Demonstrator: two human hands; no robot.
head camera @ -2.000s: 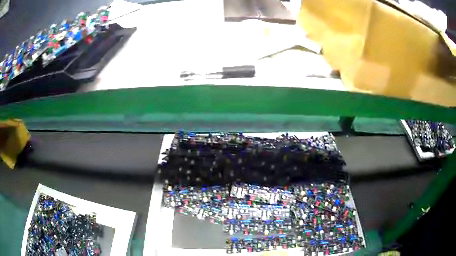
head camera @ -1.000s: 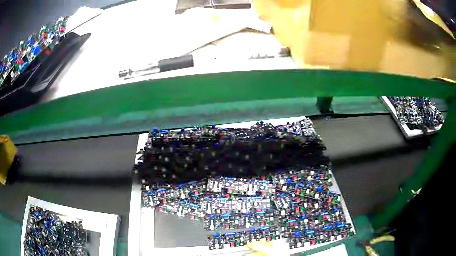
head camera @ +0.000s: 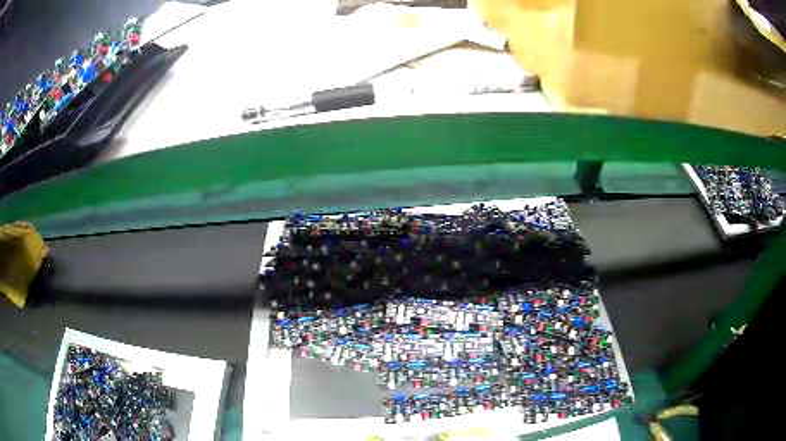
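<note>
The main white-rimmed tray (head camera: pixel 269 379) lies in front of me. A black heap of parts (head camera: pixel 414 267) crosses its upper part. Dense rows of small multicoloured parts (head camera: pixel 448 344) lie below, beside a bare grey patch at lower left. Small pale yellow shapes (head camera: pixel 464 435) show at the tray's near edge, cut off by the bottom of the picture. They may be gloved fingertips, but I cannot tell which hand or what they hold. No other part of my left hand or right hand shows.
A second tray (head camera: pixel 202 379) is at lower left, a third tray (head camera: pixel 741 228) at far right. A green rail (head camera: pixel 388 142) crosses above. The shelf holds a screwdriver-like tool (head camera: pixel 343 96), cardboard box (head camera: pixel 638 60) and black tray (head camera: pixel 112 108). A yellow block (head camera: pixel 21 263) is left.
The view swung right, then partly back left. Pale yellow shapes at the near tray edge and a white edge at lower right show more than two seconds ago. The parts look unchanged.
</note>
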